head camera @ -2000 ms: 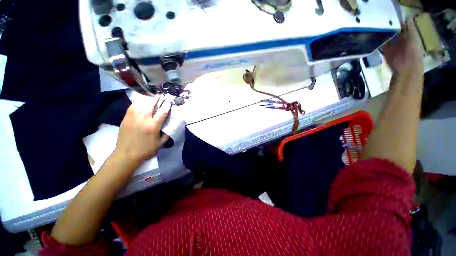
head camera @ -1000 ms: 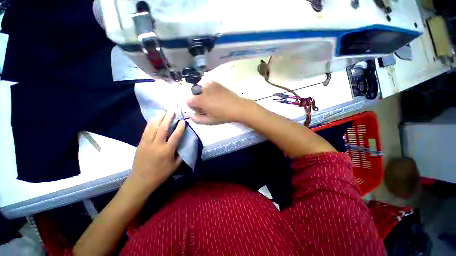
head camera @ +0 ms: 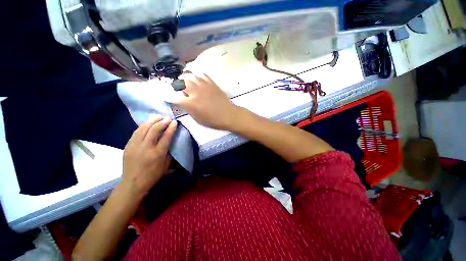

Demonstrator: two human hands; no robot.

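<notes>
A pale grey-white piece [head camera: 141, 100] lies under the left end of the white sewing machine head [head camera: 214, 31], with its lower part hanging at the table edge. My left hand [head camera: 147, 148] rests on it with the fingertips on the cloth, pressing it. My right hand [head camera: 204, 100] is beside the presser foot area [head camera: 171, 74], its fingertips close together at the pale piece's right edge; what they pinch is hidden. A navy cut panel [head camera: 43, 120] spreads to the left, against the pale piece.
Thread snips [head camera: 291, 85] and a brown-red cord [head camera: 312, 102] lie on the machine bed [head camera: 255, 97]. A red-orange crate [head camera: 380, 137] with navy cloth stands beside the table at right. A pale scrap [head camera: 278, 192] is near my lap.
My right hand has come from the machine's far right to the presser foot area. The left hand has slid down the pale piece toward the table edge. The view has shifted.
</notes>
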